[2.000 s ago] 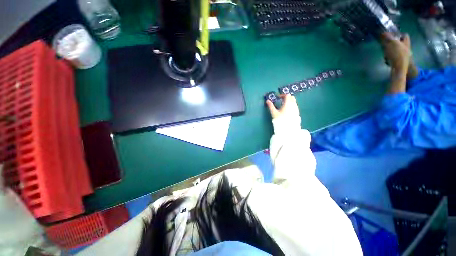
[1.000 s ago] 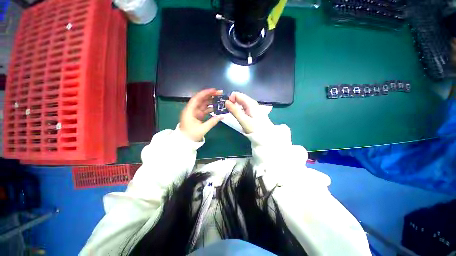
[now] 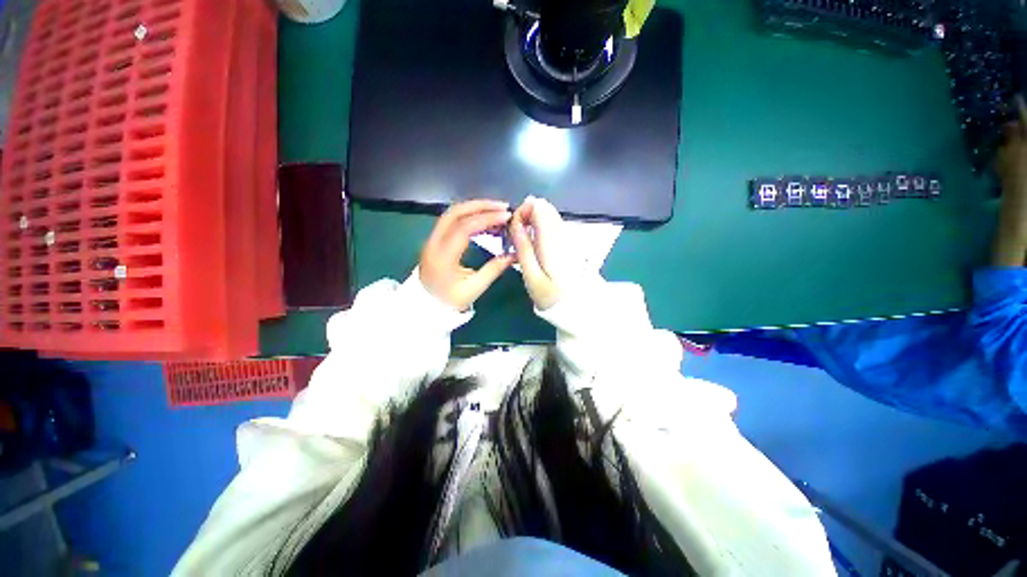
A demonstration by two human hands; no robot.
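Note:
A small dark module (image 3: 508,237) is held between the fingertips of both hands, now turned nearly edge-on, so its face is hidden. My left hand (image 3: 460,255) grips it from the left with thumb and fingers. My right hand (image 3: 538,250) grips it from the right. Both hands are just in front of the front edge of the black microscope base plate (image 3: 451,135), over a white sheet (image 3: 591,242) partly covered by my right hand. The ring-shaped microscope head (image 3: 571,68) is above the plate, with a bright light spot below it.
A row of several modules (image 3: 842,193) lies on the green mat (image 3: 777,265) at right. Stacked red crates (image 3: 135,192) and a dark phone-like slab (image 3: 314,234) are at left. Black trays (image 3: 845,25) are at right rear. A person's blue sleeve (image 3: 997,333) is at far right.
Since two seconds ago, my right hand came from the module row to meet my left hand. Since one second ago, the held module has turned from face-up to edge-on.

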